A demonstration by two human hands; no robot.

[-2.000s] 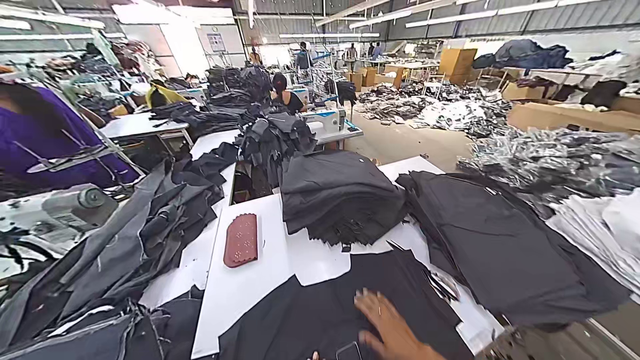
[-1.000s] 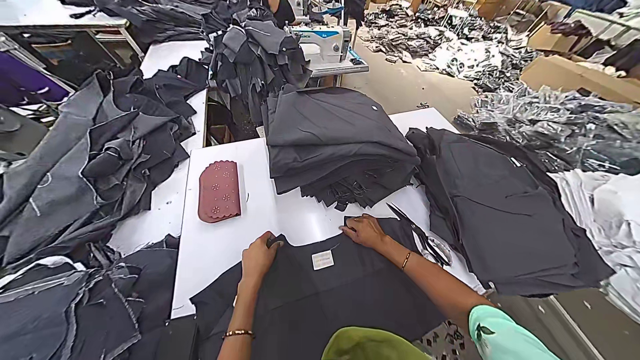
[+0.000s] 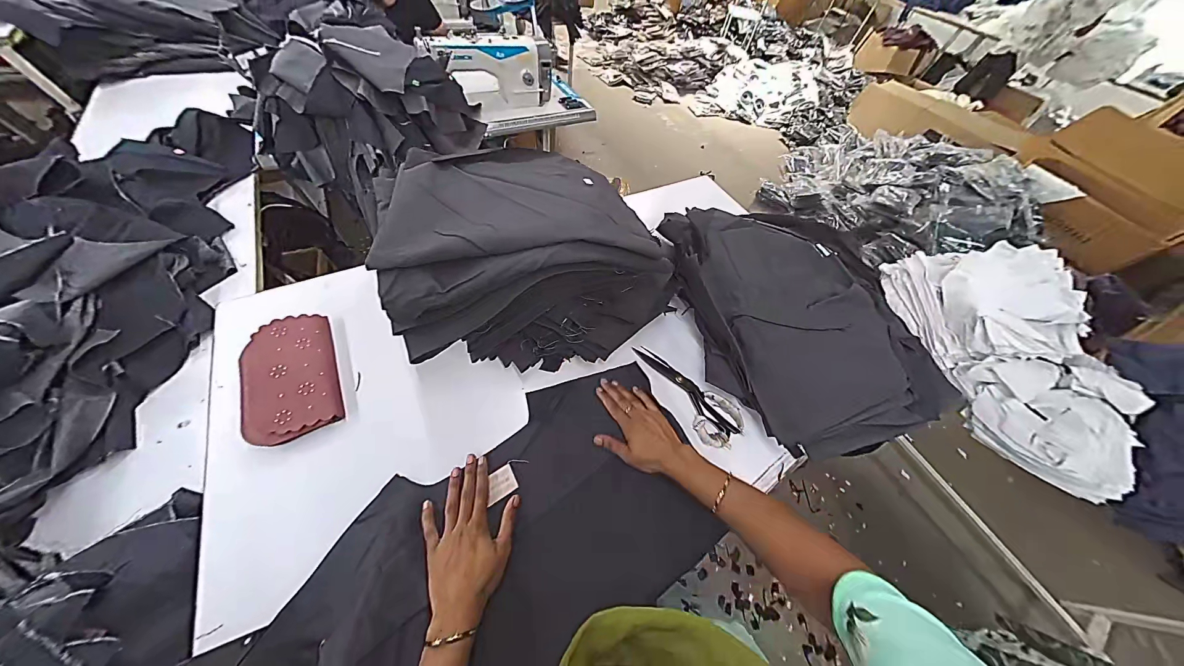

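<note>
A dark fabric piece lies spread on the white table. My left hand rests flat on it, fingers apart, beside a small pale label. My right hand presses flat on the cloth's upper part, fingers spread. Just right of that hand lie black-bladed scissors, their handles wrapped in something pale. Beyond the hands stands a thick folded stack of dark fabric, with a second stack of dark pieces at its right. A scalloped maroon purse lies on the table at left.
Heaped dark cloth covers the left side. A sewing machine stands behind the stacks. To the right are bundled white pieces, plastic-wrapped items and cardboard boxes. Dark scraps litter the area below the table edge.
One second ago both hands pinched the cloth's upper edge on either side of the label; now they lie flat on it. The view has tilted down since the first frame.
</note>
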